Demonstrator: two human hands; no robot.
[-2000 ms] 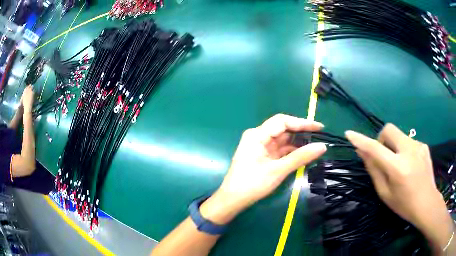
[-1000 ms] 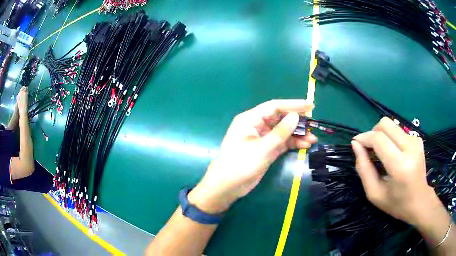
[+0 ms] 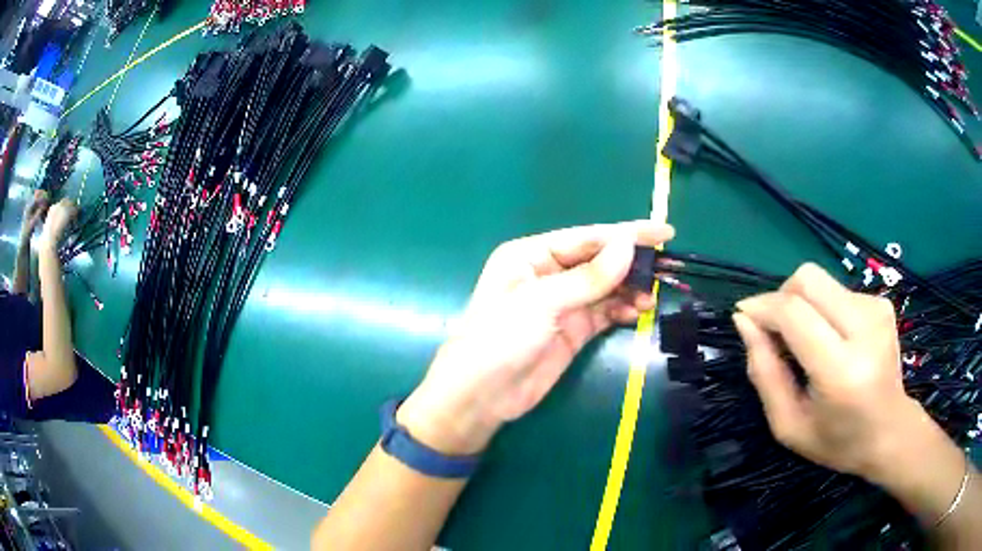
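Note:
My left hand (image 3: 549,307) pinches a black connector housing (image 3: 643,269) between thumb and fingers, over the yellow line. Black wires with small red parts near the housing run right from it towards my right hand (image 3: 824,361). My right hand has its thumb and fingertips curled together at the wires; whether they grip a wire is hidden. A loose harness pile (image 3: 743,441) lies under and beside my right hand, with black housings at its left side. Another harness (image 3: 743,167) lies above, its housing by the yellow line and ring terminals beyond my right hand.
A large harness pile (image 3: 215,215) lies at left on the green table (image 3: 474,140). A straight wire bundle (image 3: 840,38) lies at upper right. Red-tipped wires (image 3: 256,13) show at the far edge. Another person's arms (image 3: 52,291) work on wires at far left.
Since two seconds ago, the housing has come into sight at my left fingertips, and my right hand has curled and moved slightly down and left. The table view has shifted slightly.

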